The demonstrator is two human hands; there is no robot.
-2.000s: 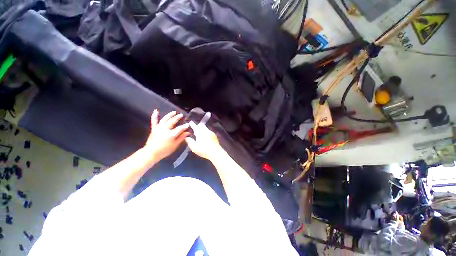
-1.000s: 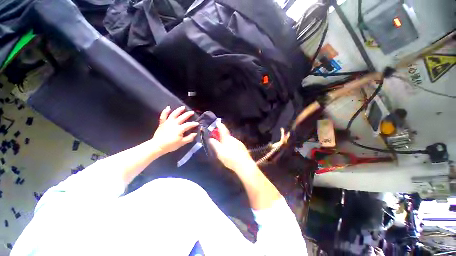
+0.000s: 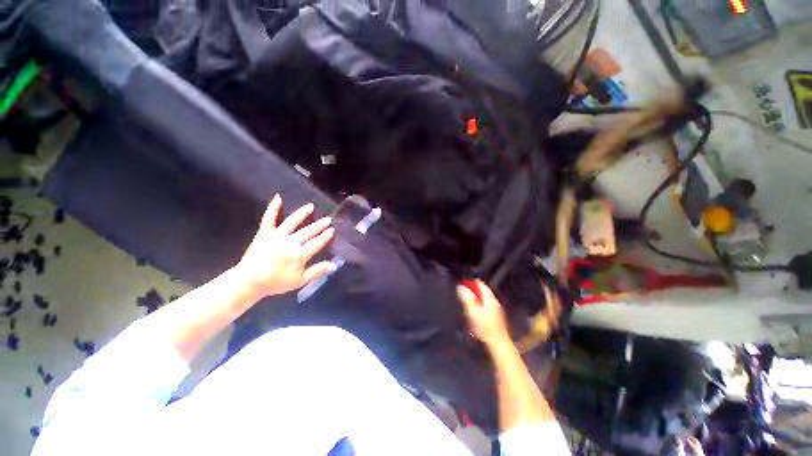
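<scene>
A dark garment piece [image 3: 209,191] lies along the table in front of me, with a long stiff fold running from upper left to the middle. My left hand [image 3: 287,252] rests flat on it with spread fingers, beside a pale strip [image 3: 319,280]. A second pale strip [image 3: 368,220] lies on a small rounded dark part right of my fingers. My right hand [image 3: 482,310] is further right, closed around the red handle [image 3: 472,288] of the steam iron. The iron's plate cannot be made out against the dark cloth.
A large dark garment pile [image 3: 401,134] with an orange marker [image 3: 472,126] lies behind the work. A tan hose [image 3: 623,134], cables and a beige tag [image 3: 598,228] are by the white wall at right. Dark scraps litter the floor [image 3: 98,294] at left.
My right hand has moved right with the red-handled iron, away from the small part. My left hand has shifted slightly left, fingers more spread. The hose by the wall has swung.
</scene>
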